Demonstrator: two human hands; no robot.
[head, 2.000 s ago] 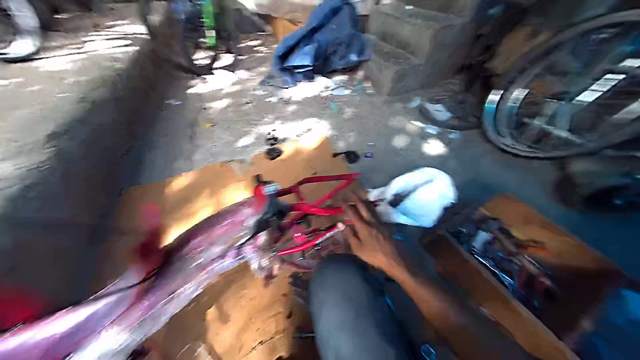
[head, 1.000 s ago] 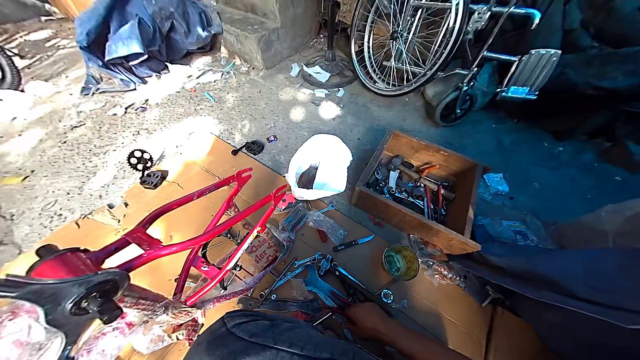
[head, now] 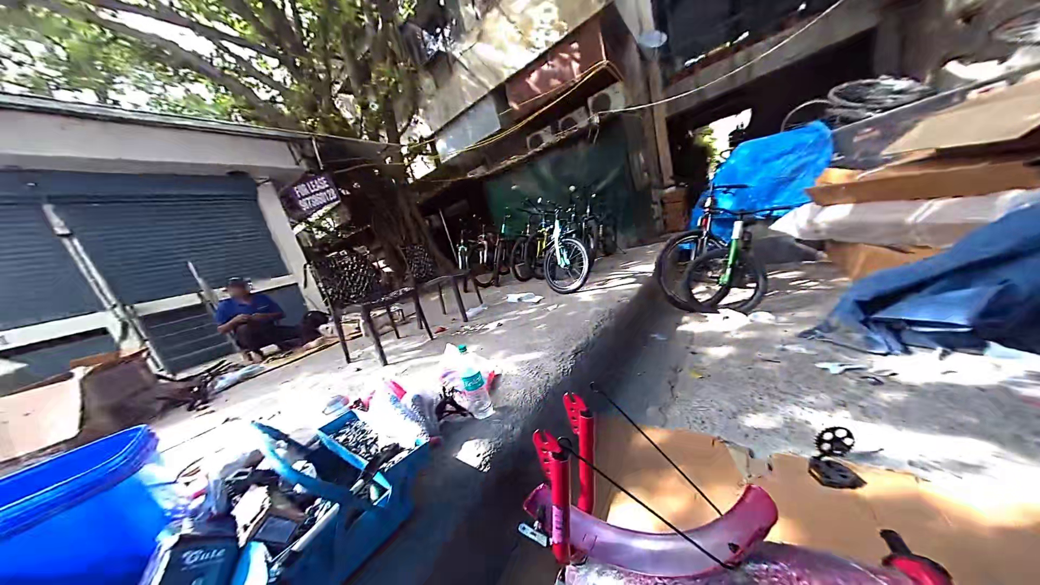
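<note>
Neither of my hands shows in the head view. A red bicycle fork [head: 561, 487] stands upright at the bottom middle, with two thin dark cables rising beside it. Behind and around it curves a pink, plastic-wrapped fender-like part [head: 658, 540]. A red frame part with a black end [head: 914, 561] shows at the bottom right edge. On the cardboard sheet [head: 691, 455] lie a black chainring [head: 834, 441] and, touching or close by it, a black pedal [head: 835, 473].
A blue tool tote [head: 382, 520] full of small parts and a blue bin [head: 73, 496] stand lower left. A plastic bottle [head: 474, 383] stands near the raised kerb. Chairs [head: 357, 284], parked bicycles [head: 566, 256], a seated person [head: 246, 317] and a blue tarp [head: 934, 284] are farther off.
The view has swung left and up, away from the wooden tool box and wheelchair. The hand seen low among the tools one second ago is out of view.
</note>
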